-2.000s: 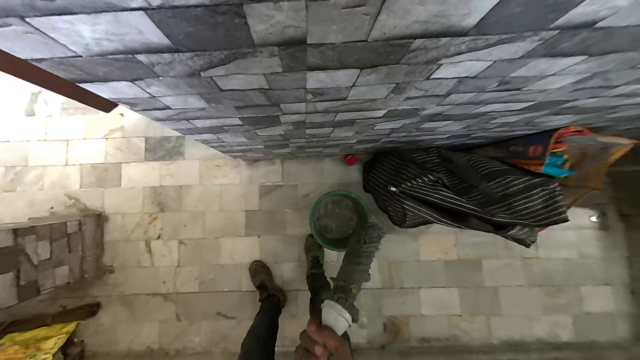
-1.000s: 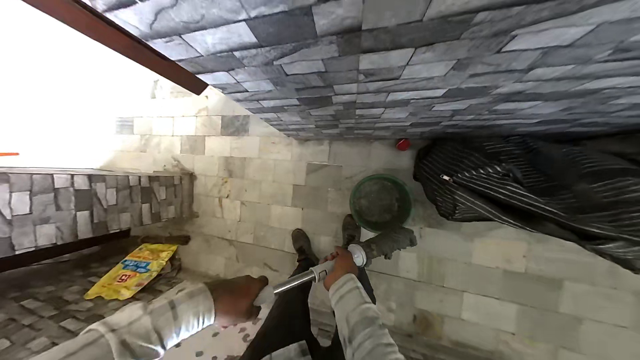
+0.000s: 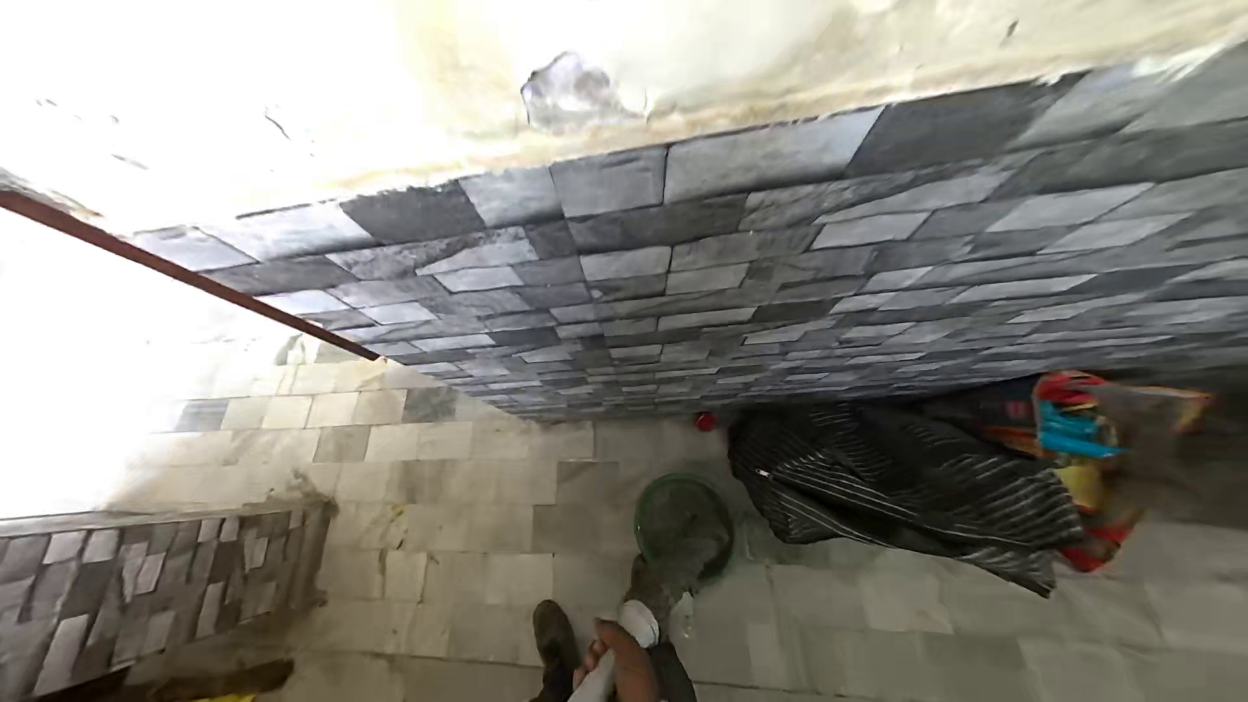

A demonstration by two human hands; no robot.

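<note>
My right hand (image 3: 626, 665), at the bottom edge, is closed around the pale handle of a mop-like tool (image 3: 673, 575) just below its white collar. The tool's dark grey, shaggy head reaches over the near part of a round green tub (image 3: 639, 517). Greyish contents show in the tub, but I cannot tell whether the head touches them. My left hand is not in view. One dark shoe (image 3: 554, 634) stands on the floor left of the tool; the other is mostly hidden behind it.
A black striped bag or cloth (image 3: 897, 487) lies right of the tub, beside colourful packaging (image 3: 1077, 439). A small red object (image 3: 705, 421) sits at the foot of the grey stone-patterned wall (image 3: 682, 263). A low patterned wall (image 3: 156, 585) and a brown metal edge (image 3: 195, 278) are at left.
The tool's head has moved from right of the tub to over it. My left hand, on the handle a second ago, has left the view. The view has shifted up the wall.
</note>
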